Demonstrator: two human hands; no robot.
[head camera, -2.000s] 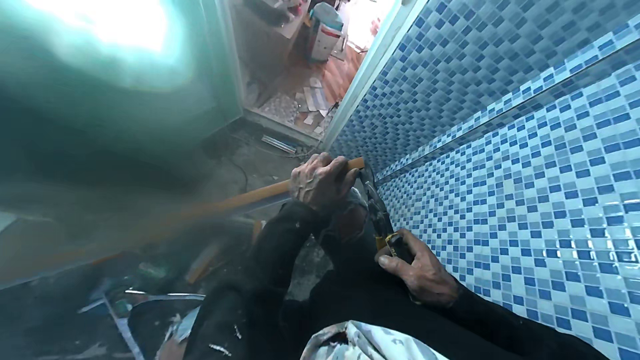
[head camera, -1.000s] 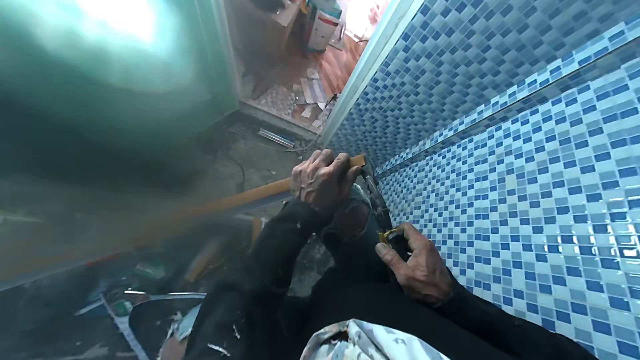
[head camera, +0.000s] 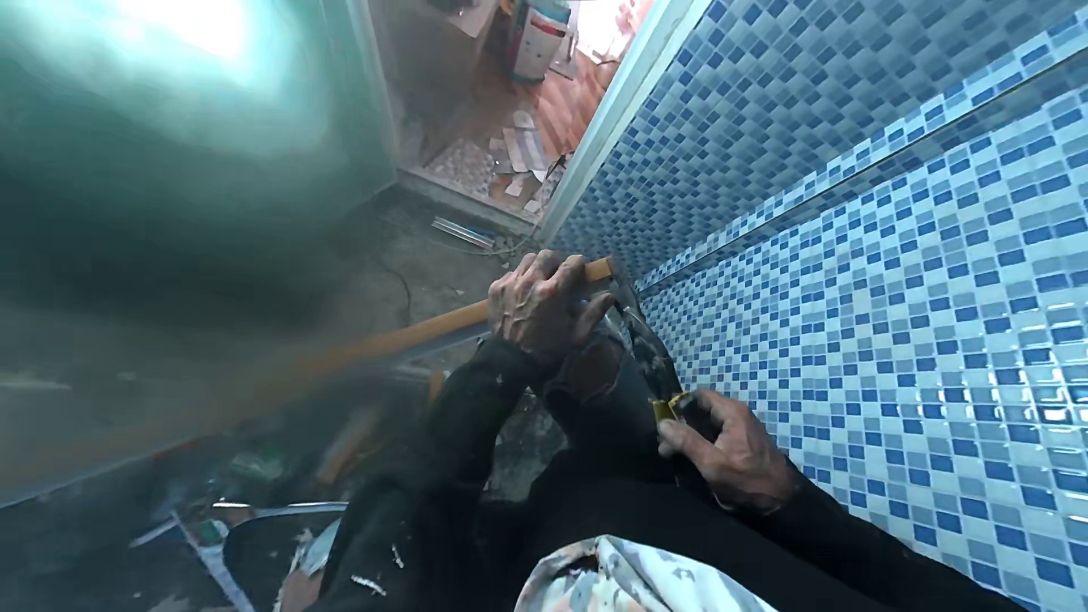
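My left hand (head camera: 544, 306) grips a long orange-brown strip (head camera: 450, 321) close to its right end, fingers wrapped over its top edge. The strip runs down to the left, where it blurs. In my right hand (head camera: 735, 450) is a tool (head camera: 665, 408) with yellow parts at its handle; most of the handle is hidden by the fingers. A dark, dusty elongated piece (head camera: 650, 348) reaches from that tool up to the strip's right end. Whether it belongs to the tool, I cannot tell.
A blue mosaic-tiled wall (head camera: 850, 340) stands close on the right, a green glossy panel (head camera: 212, 170) on the left. Ahead, a door frame (head camera: 629, 110) opens on a room with a bucket (head camera: 538, 42) and scraps. Metal profiles (head camera: 463, 232), a cable (head camera: 404, 285) and offcuts (head camera: 348, 446) lie on the floor.
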